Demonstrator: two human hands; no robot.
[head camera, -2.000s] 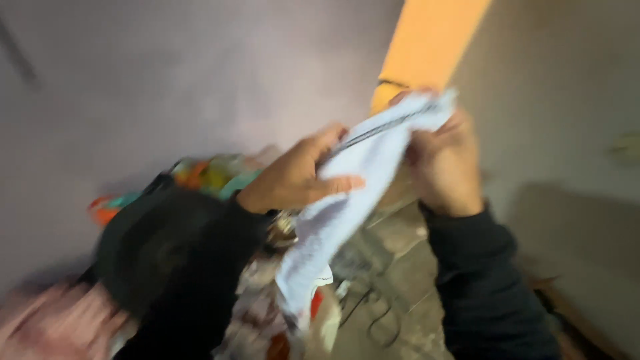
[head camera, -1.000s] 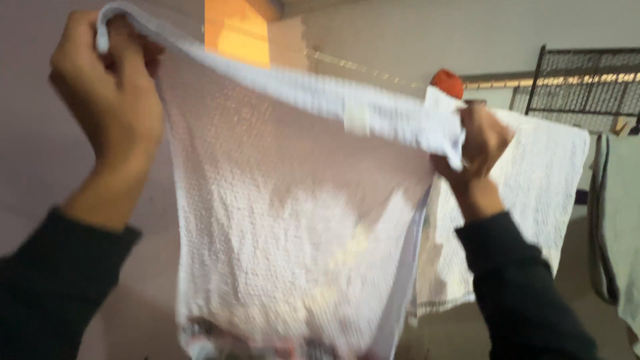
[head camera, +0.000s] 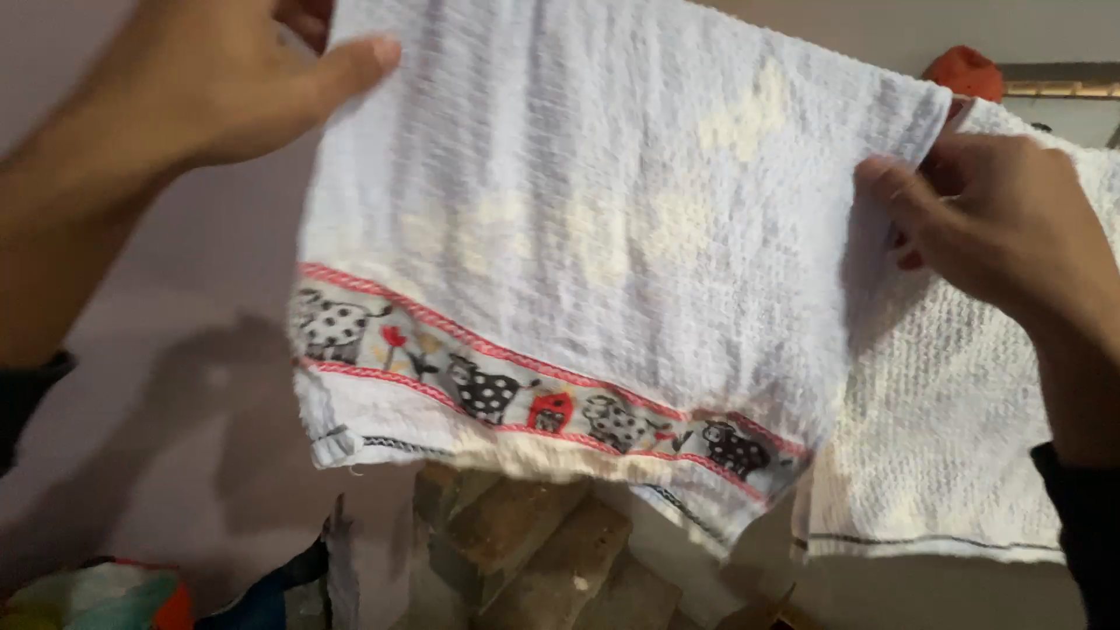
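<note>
A white dish towel (head camera: 595, 175) with pale yellow patches and a printed border of spotted cows hangs folded over at the top of the view. My left hand (head camera: 236, 87) is at its upper left edge, thumb lying over the front and fingers partly hidden behind the cloth. At the upper right edge, my right hand (head camera: 989, 210) pinches the towel's side between thumb and fingers. Behind my right hand hangs another white cloth (head camera: 954, 420) with a thin dark line near its hem.
A red-orange object (head camera: 964, 73) sits at the upper right, by a metal bar. Brown tiles (head camera: 542, 534) show below the towel. Colourful fabric (head camera: 96, 595) lies at the lower left, beside a dark item (head camera: 280, 586). A plain wall stands behind at left.
The towel was bunched lengthwise in both hands, then spread between them; now it hangs folded over, its cow border facing me. The view has swung up from the floor.
</note>
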